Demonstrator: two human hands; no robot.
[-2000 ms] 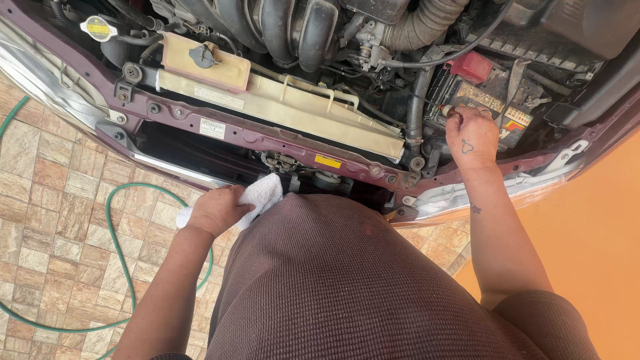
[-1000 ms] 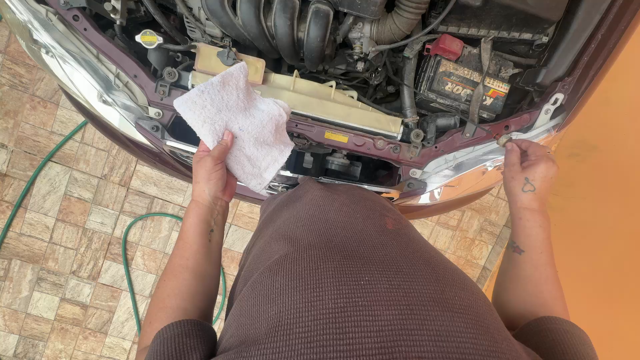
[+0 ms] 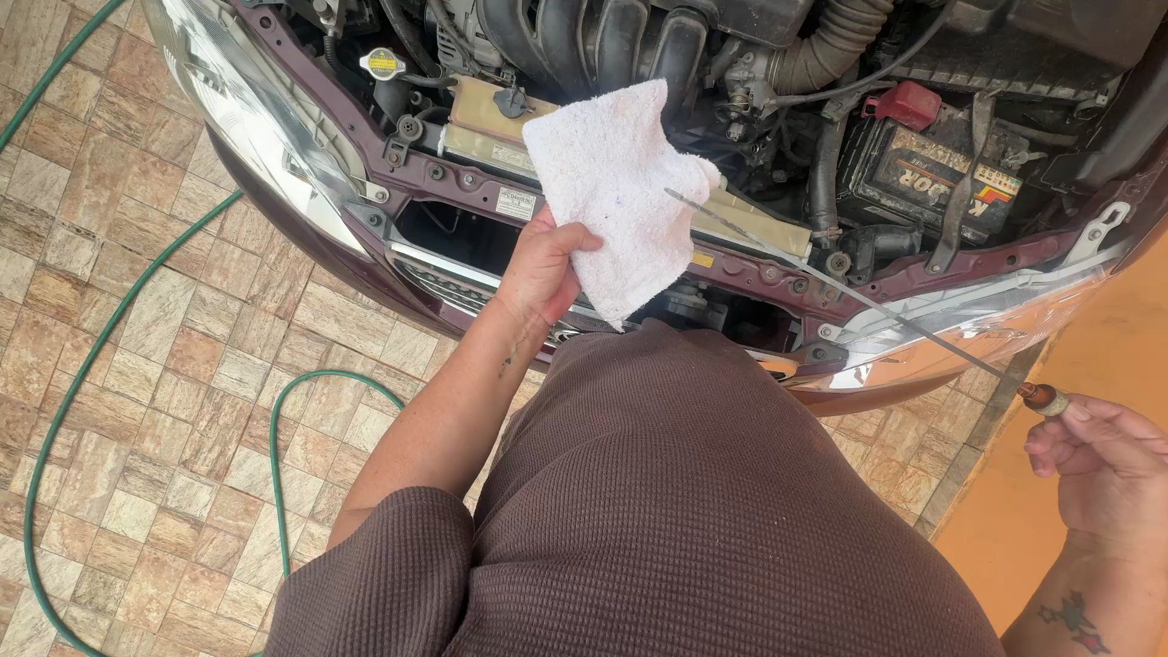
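My left hand (image 3: 547, 265) grips the lower left edge of a white terry cloth (image 3: 616, 192), spread out above the car's front panel. At the right, my right hand (image 3: 1100, 447) holds a dipstick (image 3: 858, 297) by its brown cap-like end. The thin metal blade runs up and left over the headlight and the front panel, and its tip lies over or against the right side of the cloth; whether they touch, I cannot tell. Under the cloth are the tan radiator top cover (image 3: 488, 119) and the purple front crossmember (image 3: 456, 178).
The engine's black intake pipes (image 3: 561, 41) stand beyond the cloth. A car battery (image 3: 931, 178) with a red terminal cover sits at the right, near a ribbed air hose (image 3: 835, 46). A green garden hose (image 3: 119, 319) curves over the tiled floor. An orange wall or surface lies at the right.
My right hand has moved from the battery area out to the right, and the dipstick's blade now shows. My left hand has raised the cloth from the front edge of the car.
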